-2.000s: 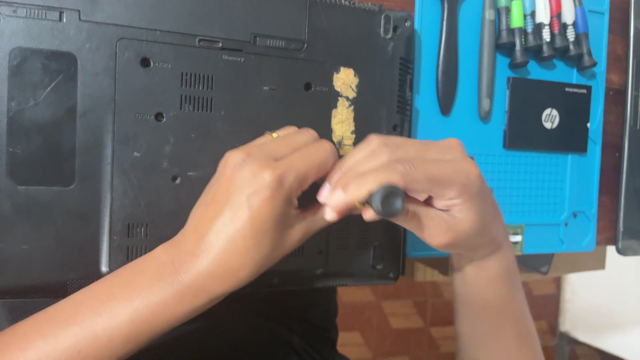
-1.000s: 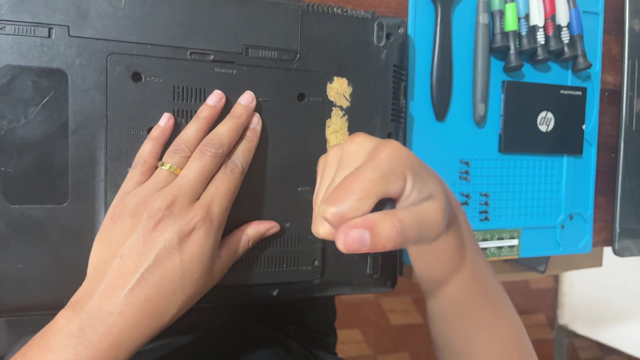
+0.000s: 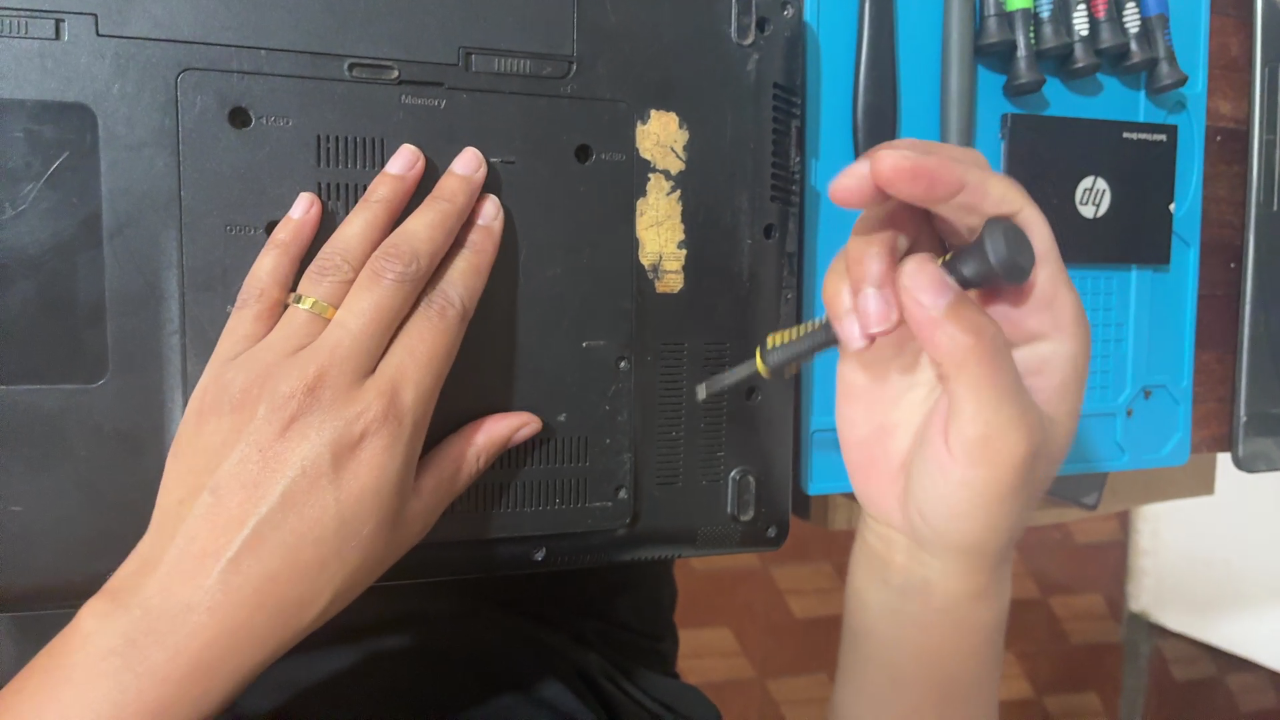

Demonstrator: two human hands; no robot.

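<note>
The black laptop (image 3: 570,260) lies bottom side up, with its large memory cover (image 3: 560,370) in place. Flat on that cover rests my left hand (image 3: 340,340), fingers a little apart, a gold ring on one finger. My right hand (image 3: 950,330), palm turned up, holds a black and yellow precision screwdriver (image 3: 800,345) above the laptop's right edge; its tip points left over the vent slots. Torn remains of a yellowish label (image 3: 661,230) stick to the casing.
A blue silicone repair mat (image 3: 1150,370) lies right of the laptop. On it are an HP solid state drive (image 3: 1090,190), several small screwdrivers (image 3: 1080,40), a black tool (image 3: 876,80) and a grey tool (image 3: 957,75). A dark device (image 3: 1258,250) is at the right edge.
My left hand has gone from beside my right hand to lying flat on the cover. My right hand has moved right and turned palm up, still with the screwdriver.
</note>
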